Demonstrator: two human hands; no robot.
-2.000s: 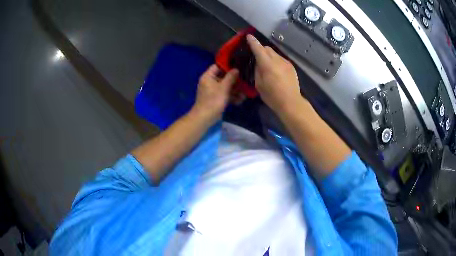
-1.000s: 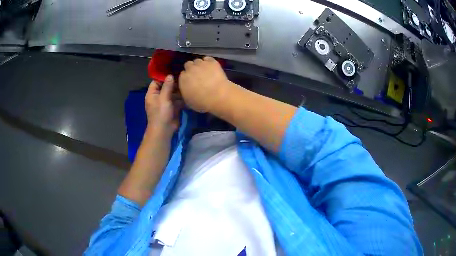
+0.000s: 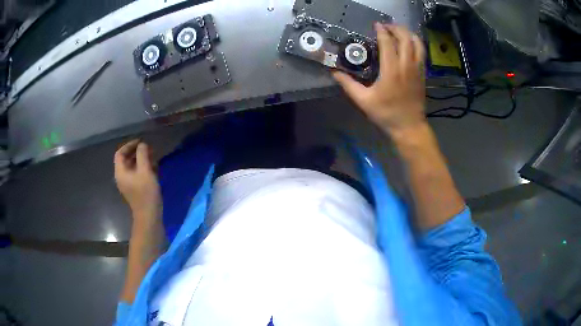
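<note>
A fixture [image 3: 328, 52] with two round units lies on the metal bench, tilted, its base plate [image 3: 347, 14] on the far side. My right hand [image 3: 396, 79] is at its right end, with thumb at the near edge and fingers at the far side, spread around it. A second fixture [image 3: 173, 48] with two round units lies to the left, its base plate [image 3: 188, 81] towards me. My left hand [image 3: 136, 170] is in front of the bench edge, fingers curled; whether it holds anything cannot be told.
Tweezers [image 3: 91, 83] lie on the bench at the left. A yellow sponge [image 3: 444, 51] in a dark holder, black cords [image 3: 474, 109] and a red light are at the right. A blue seat-like shape [image 3: 181, 184] is below the bench. A green conveyor [image 3: 38, 35] runs behind.
My right hand has left the red container and moved right to the tilted fixture. My left hand has moved away to the left. The red container no longer shows clearly. The view has turned.
</note>
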